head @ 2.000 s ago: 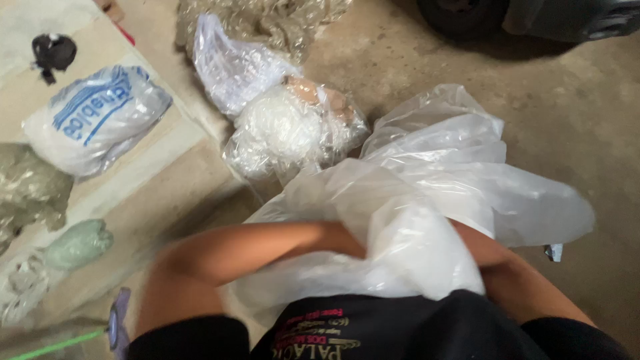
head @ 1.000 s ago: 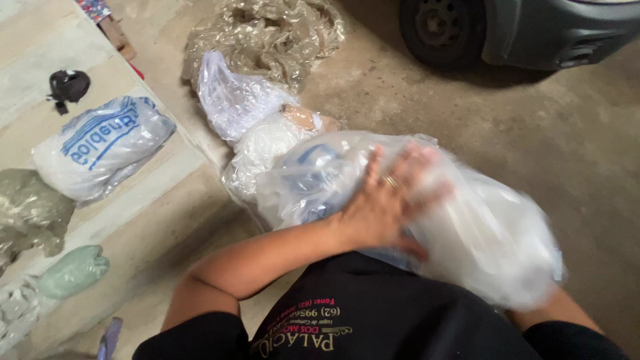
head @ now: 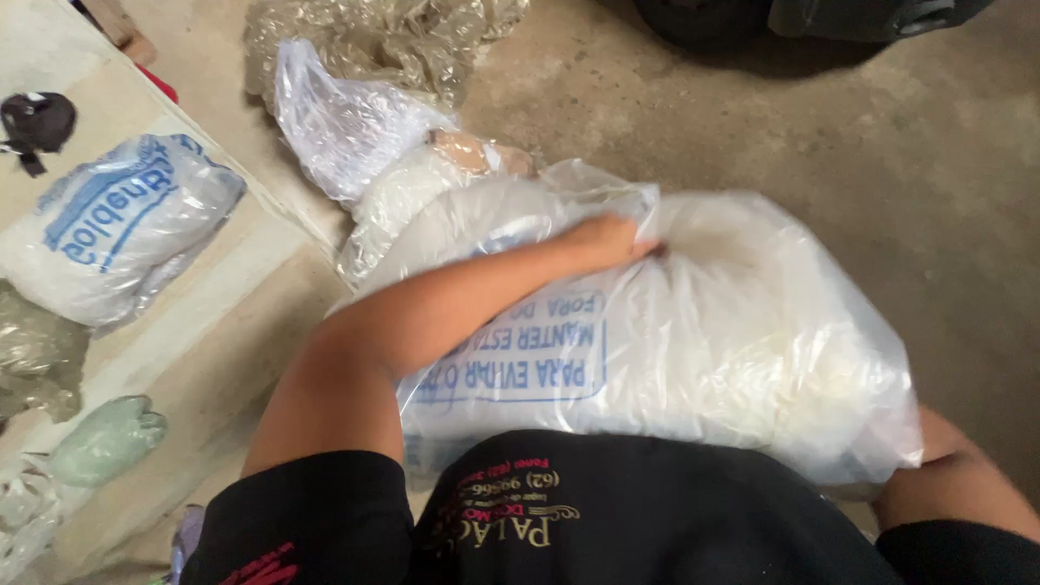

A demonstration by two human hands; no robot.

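A large, full translucent plastic bag with blue print lies across the front of my body, against my black shirt. My left hand is on top of the bag, its fingers bent into a gathered fold of the film near the bag's middle. The right forearm goes under the bag's right end, so my right hand is hidden behind or beneath it.
Beyond the bag lie a whitish plastic bag, a brownish piece and crumpled clear film. On the left are a blue-printed bag, a green plastic bundle and a dark item. A vehicle wheel stands at the top.
The loose white plastic against my body two seconds ago now shows as a full, rounded bag. My left hand, spread over the bag one second ago, now has its fingers closed into the film.
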